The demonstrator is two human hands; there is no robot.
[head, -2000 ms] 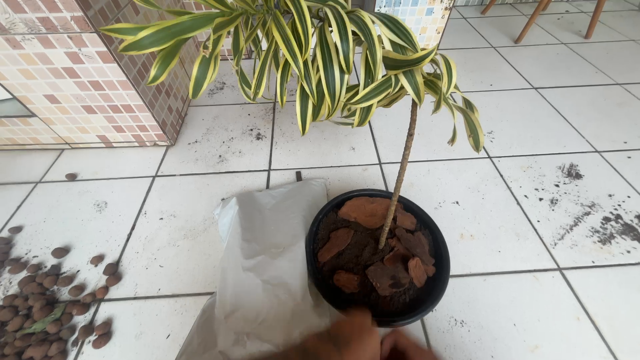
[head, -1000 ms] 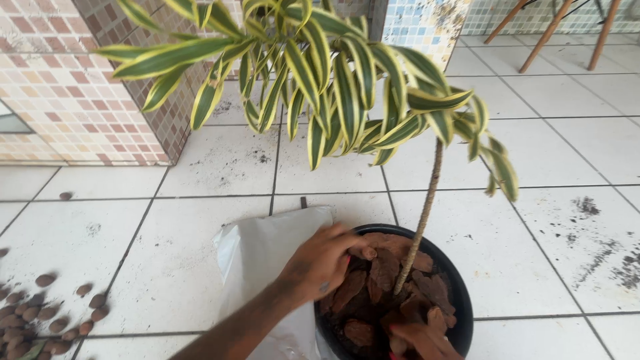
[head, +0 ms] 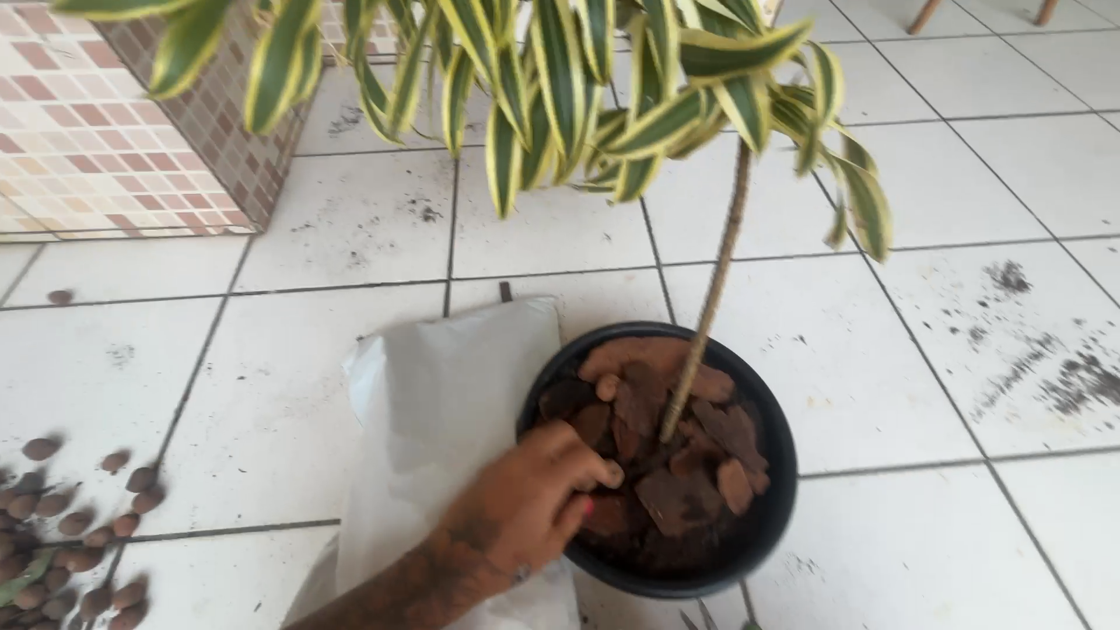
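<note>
A round black plant pot (head: 781, 516) stands on the floor, and a thin woody stem (head: 719, 280) rises from it, leaning right. Long green leaves with yellow edges (head: 560, 87) hang from above. Reddish-brown bark chunks (head: 678, 500) cover much of the dark soil. My left hand (head: 529, 499) reaches in over the pot's left side, fingers bent down at the bark; whether a piece is between them is hidden. Under my forearm and against the pot lies a white plastic bag (head: 446, 385). My right hand is out of the frame.
Brown clay pebbles (head: 74, 523) are scattered on the white floor tiles at the lower left. A mosaic-tiled pillar (head: 122, 131) stands at the upper left. Dark soil (head: 1085, 381) is spilled at the right. Part of a metal tool (head: 700, 617) shows below the pot.
My right hand, at the pot's lower right a second ago, has left the view. My left hand has moved from the pot's upper left to its left side. More bark covers the soil than two seconds ago.
</note>
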